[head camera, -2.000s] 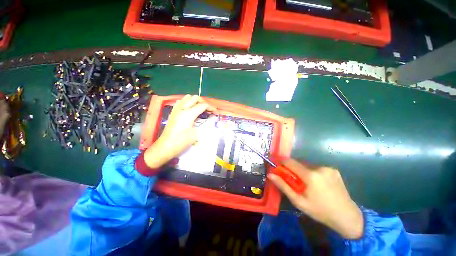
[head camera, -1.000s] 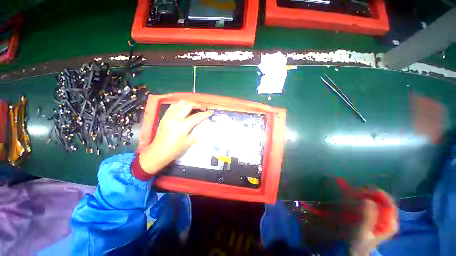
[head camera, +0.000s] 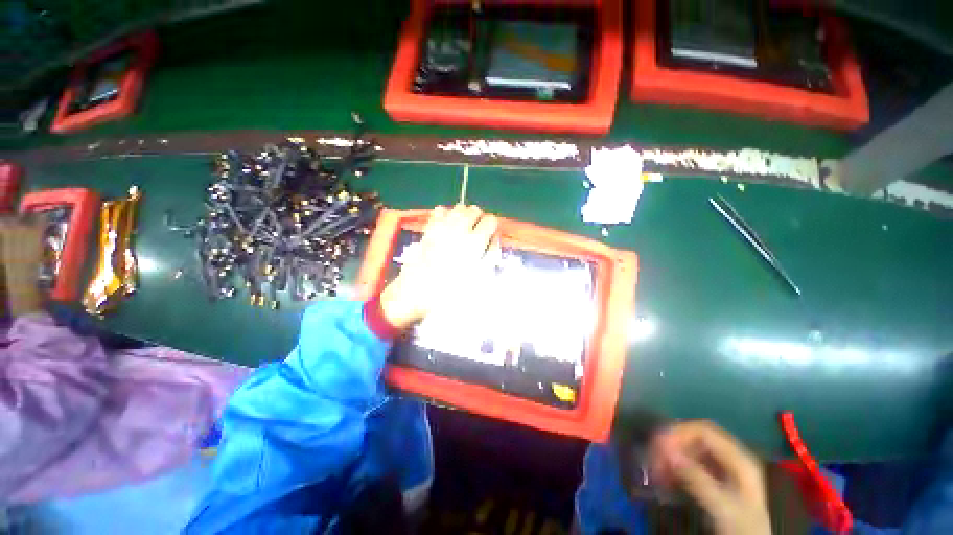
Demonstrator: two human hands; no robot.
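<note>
The open tablet (head camera: 545,332) lies in a red-orange foam frame (head camera: 617,340) on the green bench, its inside washed out by glare. My left hand (head camera: 444,266) rests over the tablet's upper left part, fingertips near the top edge; whether it grips anything is lost in the glare. My right hand (head camera: 711,470) is blurred, off the frame's lower right corner, fingers bent inward; a dark blur lies by its fingertips, too unclear to name. A red-handled tool (head camera: 815,470) lies right of it at the bench edge, apart from the hand.
A pile of black flex cables (head camera: 282,225) lies left of the frame, with gold-orange flex strips (head camera: 113,251) beyond. White backing paper (head camera: 612,186) and tweezers (head camera: 754,246) lie behind and right. More framed tablets (head camera: 502,110) stand beyond the worn strip. Another person's hand (head camera: 21,261) is at far left.
My right hand has left the tablet and moved down right, letting go of the red-handled tool. My left hand stays over the tablet. The whole view has shifted.
</note>
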